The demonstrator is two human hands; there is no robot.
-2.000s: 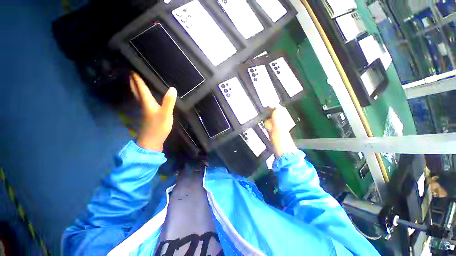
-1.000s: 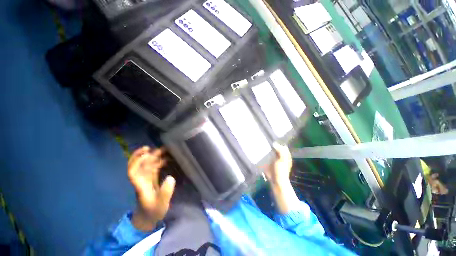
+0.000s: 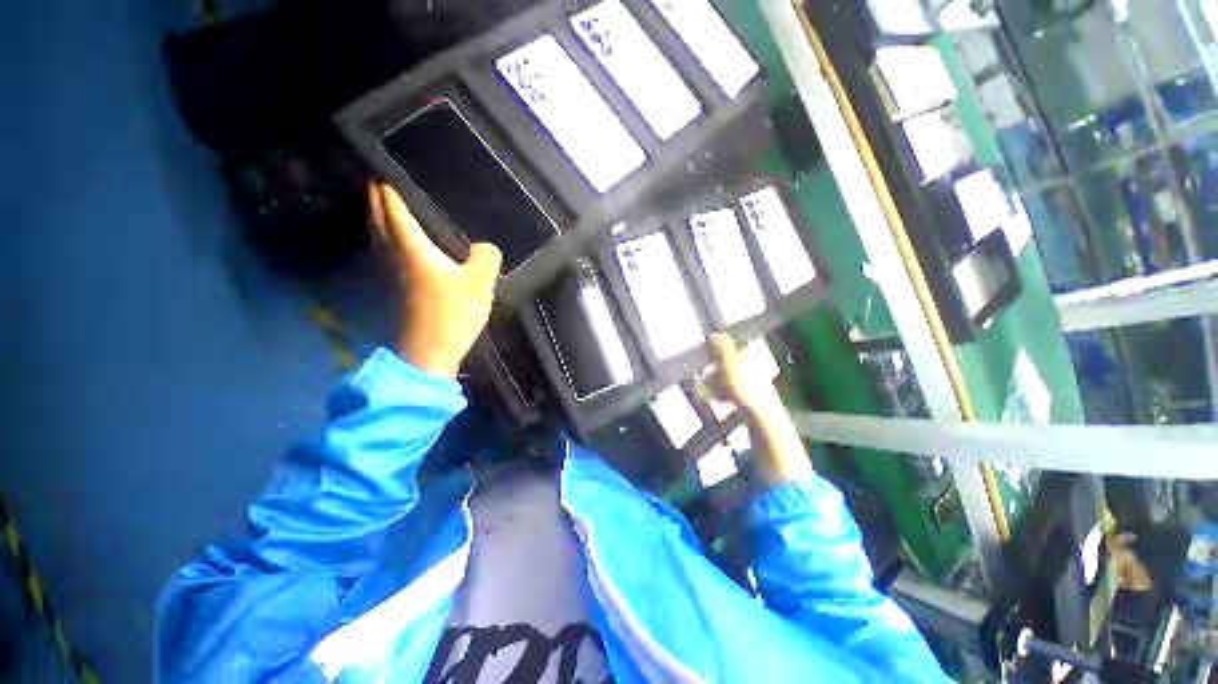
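The upper phone tray point(image 3: 608, 214) holds a dark-screened phone point(image 3: 468, 187) at its left end and several white phone backs with camera rings. A second phone tray point(image 3: 681, 356) lies nearer my body, with a dark phone point(image 3: 581, 334) and several white backs. My left hand point(image 3: 441, 301) is at the upper tray's left edge, thumb near its near corner and fingers along the side, partly hidden. My right hand point(image 3: 756, 394) has its thumb on the nearer tray's front edge, its other fingers mostly hidden. More white pieces point(image 3: 676, 416) show below that tray.
A pale metal frame post point(image 3: 882, 241) runs along the right of the trays, and another bar point(image 3: 1015, 444) crosses it. Beyond, white pieces and a dark holder point(image 3: 986, 278) lie on the green bench. Another person's hand point(image 3: 1130, 564) shows at far right. Blue floor lies left.
The nearer tray was raised and tilted close to my body a second ago; now it lies lower and further forward. My left hand has moved up onto the upper tray's edge.
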